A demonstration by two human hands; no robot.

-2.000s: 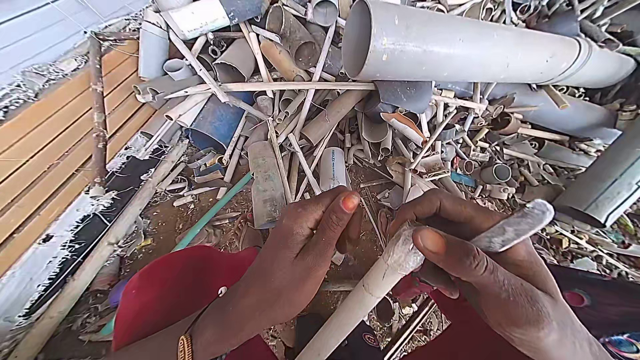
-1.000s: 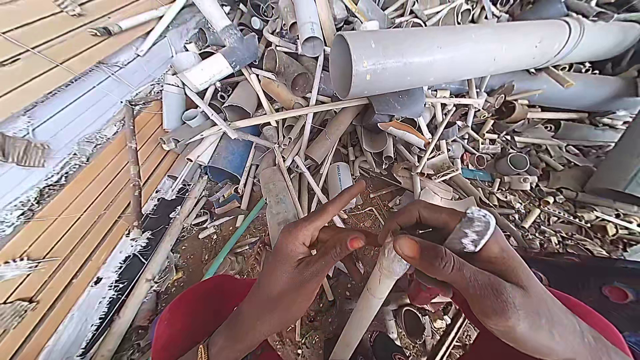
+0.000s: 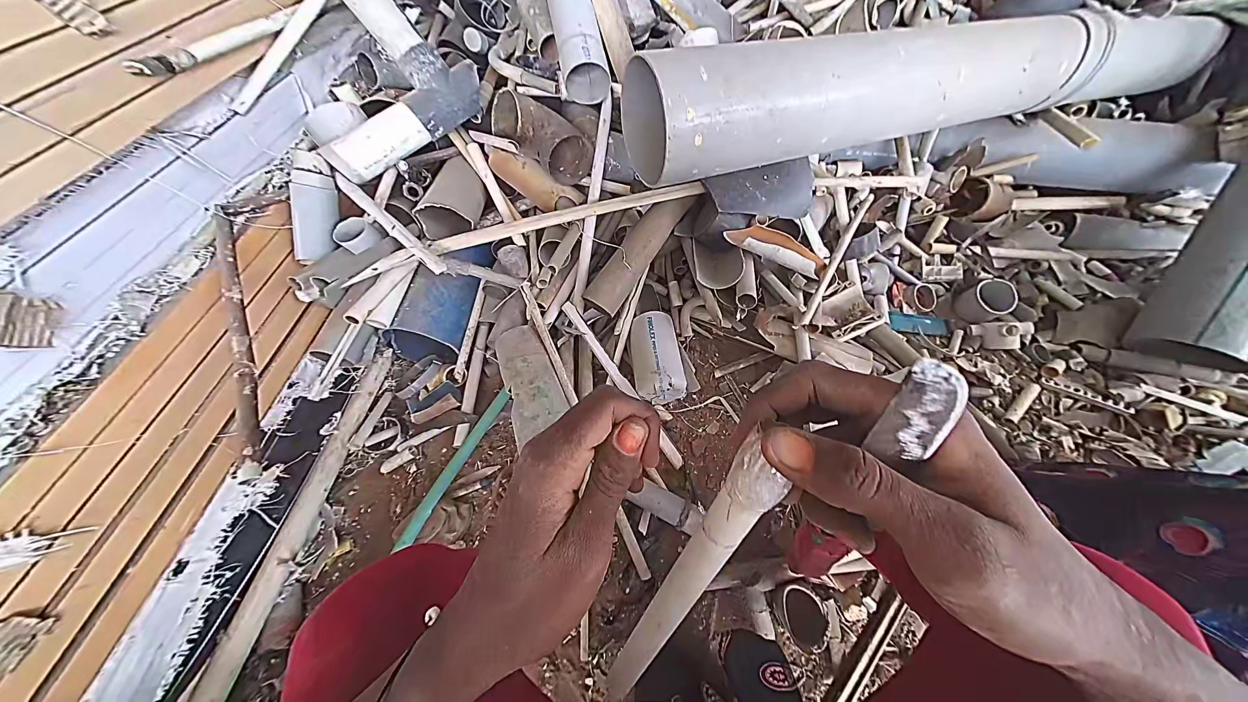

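Note:
In the lower middle a narrow pale plastic pipe (image 3: 673, 604) leans up, its whitish, rough-coated end between the thumb and fingers of my right hand (image 3: 897, 478). A flat blade-like piece with a white-smeared end (image 3: 921, 409) lies between the fingers of the same hand, above the thumb; its other end is hidden. To the left of the pipe's tip is my left hand (image 3: 575, 487), apart from the pipe, fingers curled in and thumb laid against them. Whether something small is pinched there cannot be seen.
Beyond the hands lies a heap of pipe offcuts, with a large grey pipe (image 3: 858, 93) across it. A blue pipe piece (image 3: 439, 312), a green strip (image 3: 453, 473) and thin sticks lie nearer. Tan slatted panels (image 3: 166, 409) and a wooden pole (image 3: 292, 536) are at left.
My left hand's index finger, stretched out one second ago, is now curled in by the thumb. The blade-like piece in my right hand has swung from pointing right to pointing up. The view has shifted.

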